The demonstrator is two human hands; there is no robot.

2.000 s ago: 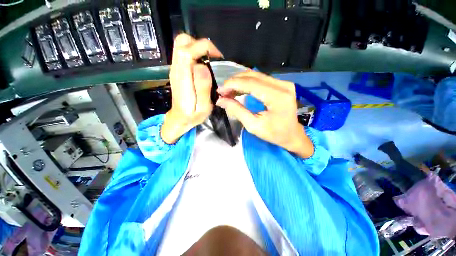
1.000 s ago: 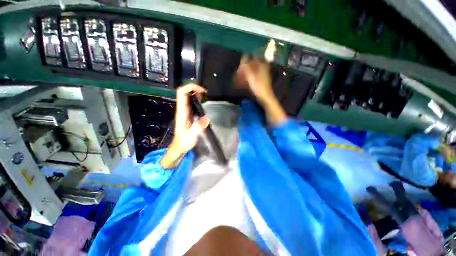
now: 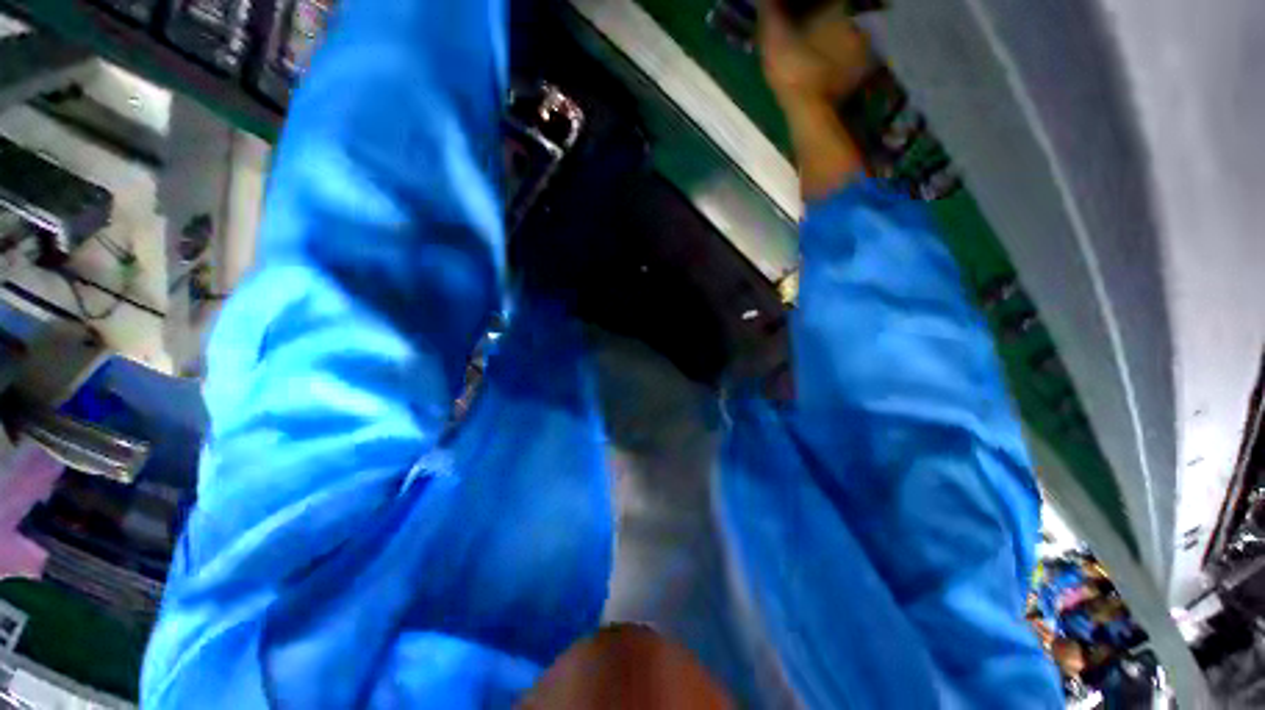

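My right hand is at the top, blurred and partly cut off, over the green conveyor belt. Dark things lie at its fingers, but whether it holds one cannot be told. My left arm reaches up past the top edge, so my left hand is out of the picture. A part-assembled handset with silver and black internals shows just right of my left sleeve. The black phone tray lies between my arms, partly in shadow.
A pale rail runs between the tray and the conveyor. Several dark phones lie along the belt. A large grey machine panel stands at the right. Part of the filled phone tray shows at upper left, above grey-white equipment.
The view has turned and moved closer to the conveyor. My right hand has gone from the tray to the belt. My left hand, earlier holding a black slab, has left the picture at the top.
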